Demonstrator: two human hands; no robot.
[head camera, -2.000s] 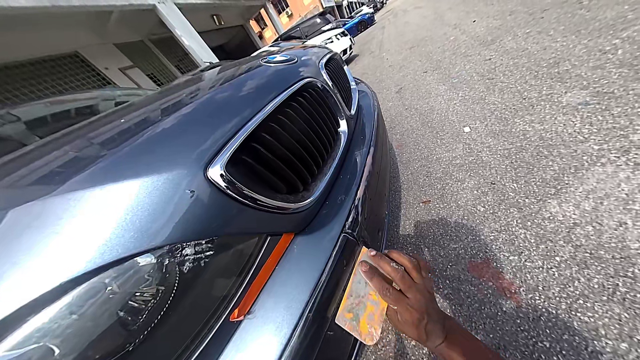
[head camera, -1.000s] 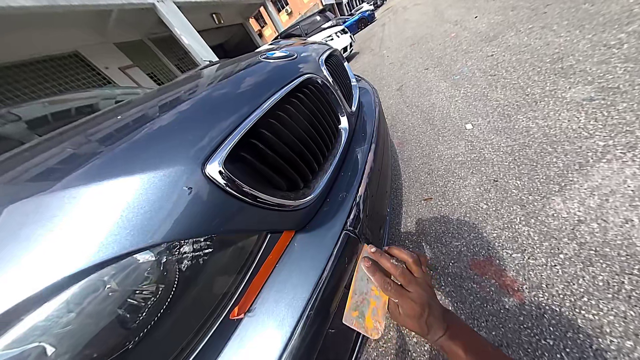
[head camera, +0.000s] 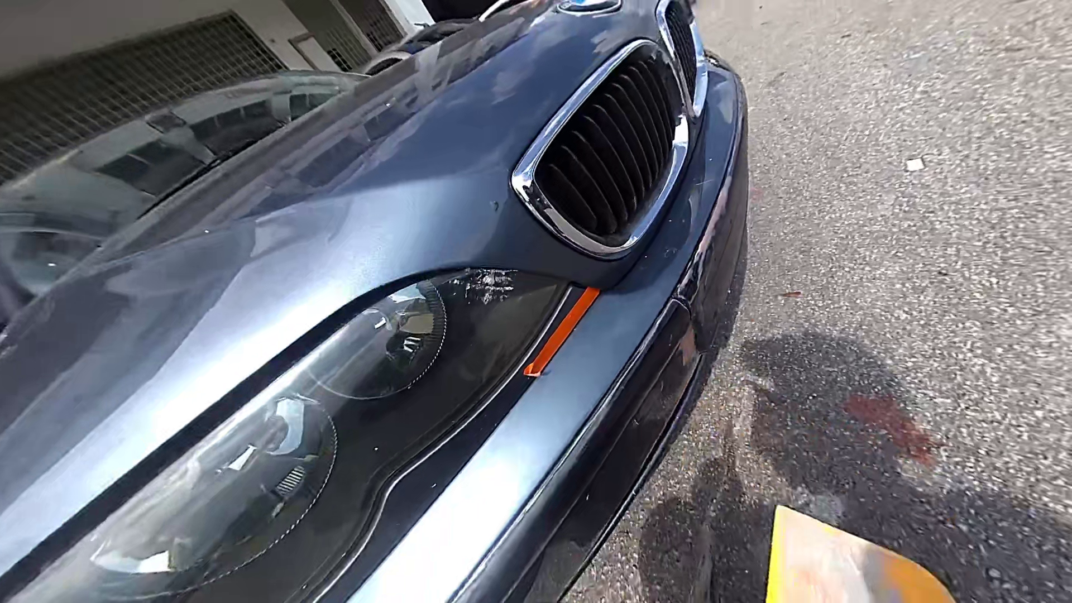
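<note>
At the bottom right edge shows part of a flat yellow spreader (head camera: 846, 561) with whitish smears, over the ground beside the car. Whatever hand is on it lies outside the view, and neither of my hands shows. The dark blue car bumper (head camera: 578, 368) runs diagonally, with a dark trim strip (head camera: 620, 444) along its outer side. A strip of orange tape (head camera: 563, 332) sits on the bumper beside the inner corner of the headlight (head camera: 368, 352). The chrome-framed kidney grille (head camera: 615, 151) is farther up. Whitish marks show on the headlight's upper inner corner.
The car's hood (head camera: 352, 201) rises on the left, with the windshield (head camera: 167, 151) behind it. Grey asphalt (head camera: 879, 251) lies on the right, bearing a reddish stain (head camera: 889, 427), a small white scrap (head camera: 914, 164) and a shadow. A building with grid-like openings (head camera: 151, 75) stands behind.
The hand that held the smeared spreader against the bumper trim has gone out of view. The spreader has come away from the bumper toward the bottom right. The view has shifted.
</note>
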